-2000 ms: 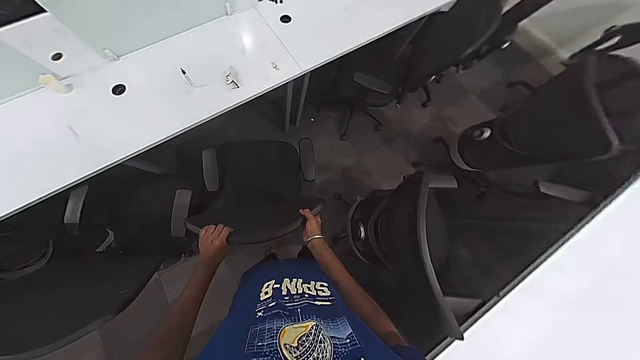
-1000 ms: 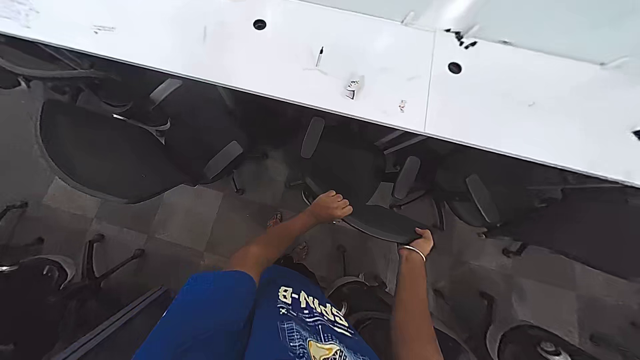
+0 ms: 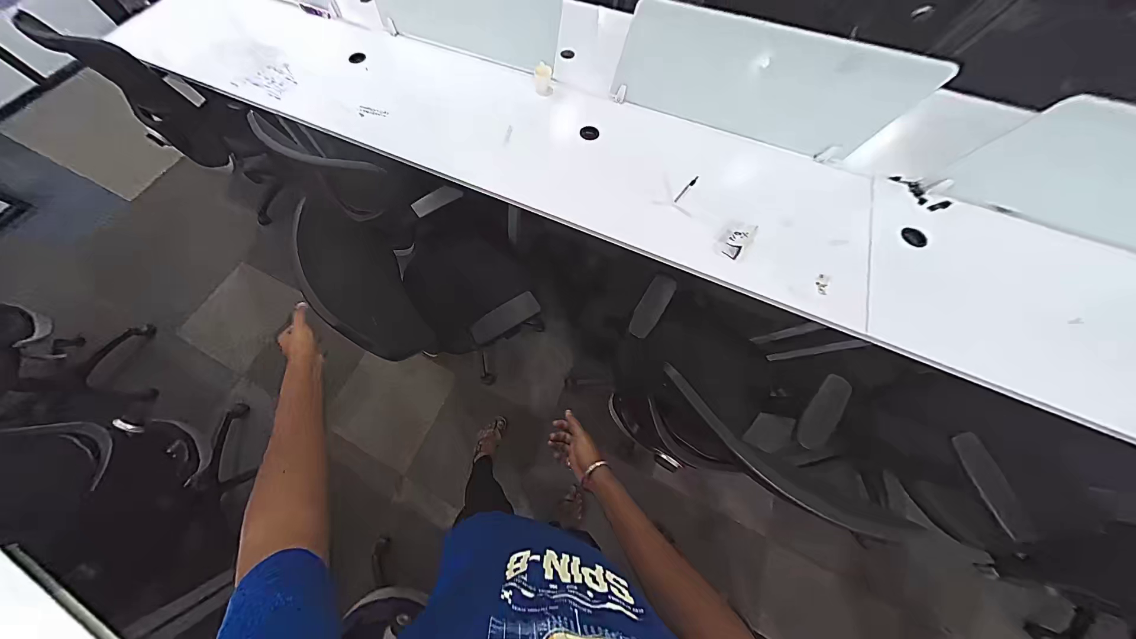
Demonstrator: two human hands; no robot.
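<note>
My left hand (image 3: 300, 334) reaches out just below the curved backrest of a black office chair (image 3: 359, 284) at the left; it holds nothing that I can see, and whether it touches the backrest I cannot tell. My right hand (image 3: 575, 444) hangs open over the floor, fingers apart, with a bracelet at the wrist. To its right stands another black office chair (image 3: 763, 461), its armrests facing the long white desk and its backrest toward me. My right hand is apart from that chair.
On the long white desk (image 3: 497, 151) lie a pen (image 3: 686, 189), a small clear packet (image 3: 737, 240) and a small bottle (image 3: 543, 78). Frosted dividers (image 3: 763, 80) stand along it. More office chairs (image 3: 80, 453) are at the lower left, and a white tabletop corner (image 3: 40, 603) shows below them.
Both hands have let go of the chair backrest they held. My left hand has moved left to beside another chair. The view has shifted left along the desk.
</note>
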